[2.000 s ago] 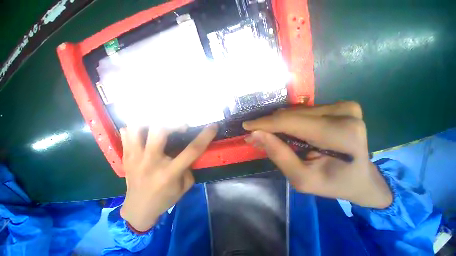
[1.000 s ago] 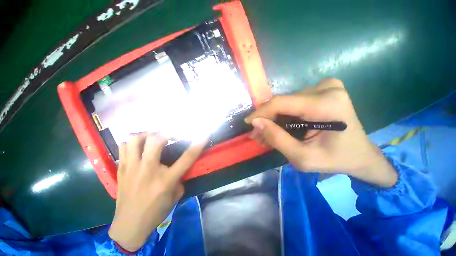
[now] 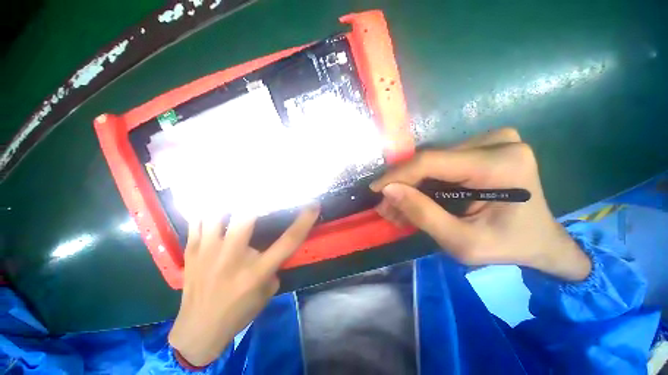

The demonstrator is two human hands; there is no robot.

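Note:
A black open tablet (image 3: 340, 209) lies inside a red-orange foam tray (image 3: 395, 95). Its battery (image 3: 234, 154) glares white, and the mainboard (image 3: 329, 110) is at the right end. A small green board (image 3: 168, 117) shows at the upper left corner. My right hand (image 3: 476, 198) holds black tweezers (image 3: 505, 195) like a pen at the tablet's lower right; the tips are hidden by the fingers. My left hand (image 3: 234, 275) is spread flat with fingertips on the tablet's near long edge and battery side, holding nothing.
The tray lies on a glossy dark green worktop (image 3: 527, 95) with bright reflections. A worn, chipped edge strip (image 3: 88, 69) curves across the upper left. Blue sleeves and a dark apron or lap show at the bottom. A yellow-striped strip (image 3: 604, 212) is at the lower right.
Compared with two seconds ago, the tray and tablet appear smaller and farther left at the right end. The right hand sits slightly farther right, and the tweezers lie more level. Both hands keep their hold.

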